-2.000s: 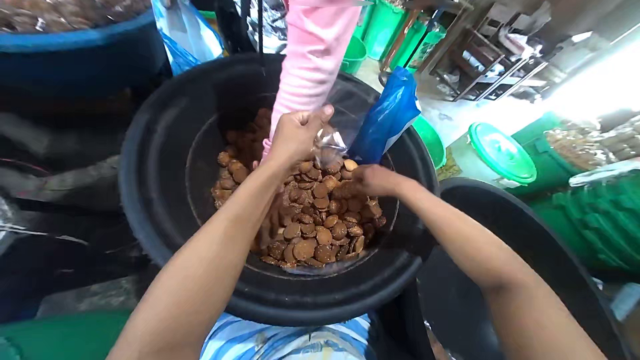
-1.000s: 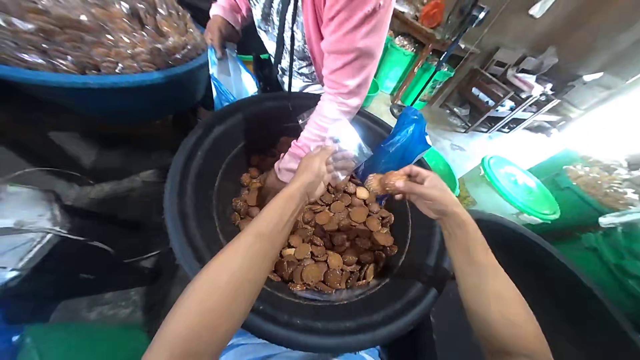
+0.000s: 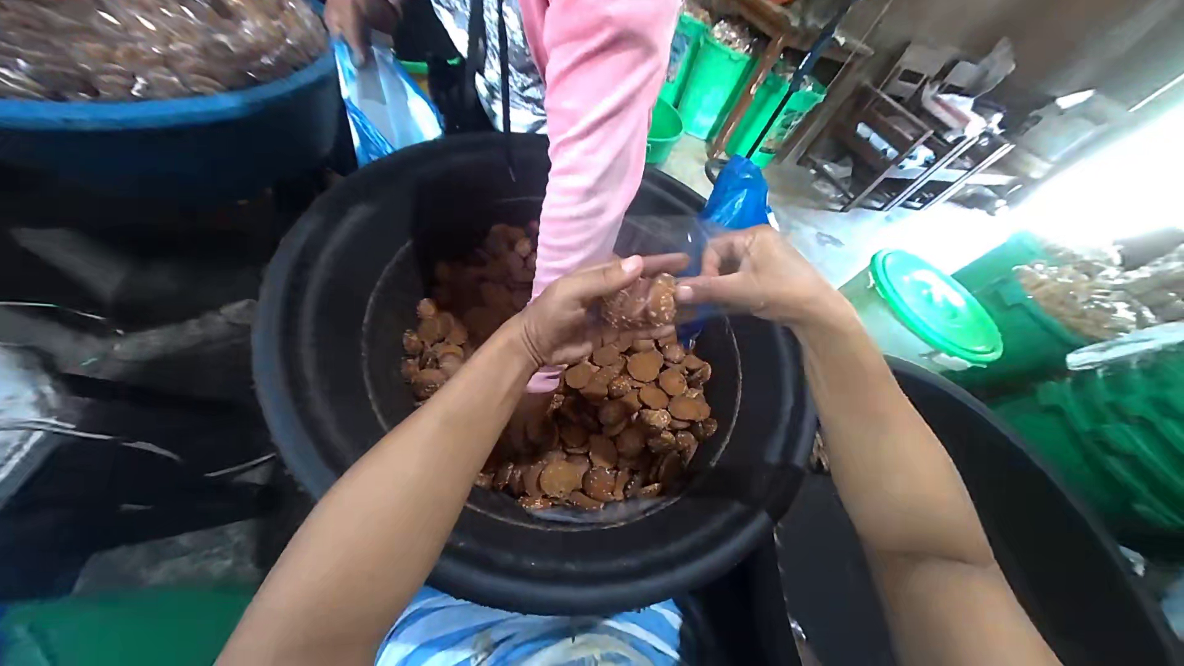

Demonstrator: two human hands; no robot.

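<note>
A large round black tub (image 3: 305, 361) holds many brown, disc-shaped cookies (image 3: 564, 476). Above them, my left hand (image 3: 583, 310) holds a clear plastic bag (image 3: 661, 242) with several of the cookies inside. My right hand (image 3: 754, 277) is at the bag's right side, its thumb and fingers closed on the bag's edge beside the cookies. Another person's pink-sleeved arm (image 3: 601, 139) reaches down into the tub, just left of the bag; that hand is mostly hidden behind my left forearm.
A blue tub (image 3: 166, 111) of bagged goods stands at upper left, beside the other person's second hand with a blue-and-white bag (image 3: 388, 102). A blue plastic bag (image 3: 738, 194) lies at the tub's back rim. To the right are a green-lidded bucket (image 3: 934, 305) and another black tub (image 3: 842, 555).
My right hand, which held cookies beside the bag one second ago, is now at the bag, and cookies are inside it. Two seconds ago that hand was down in the cookies.
</note>
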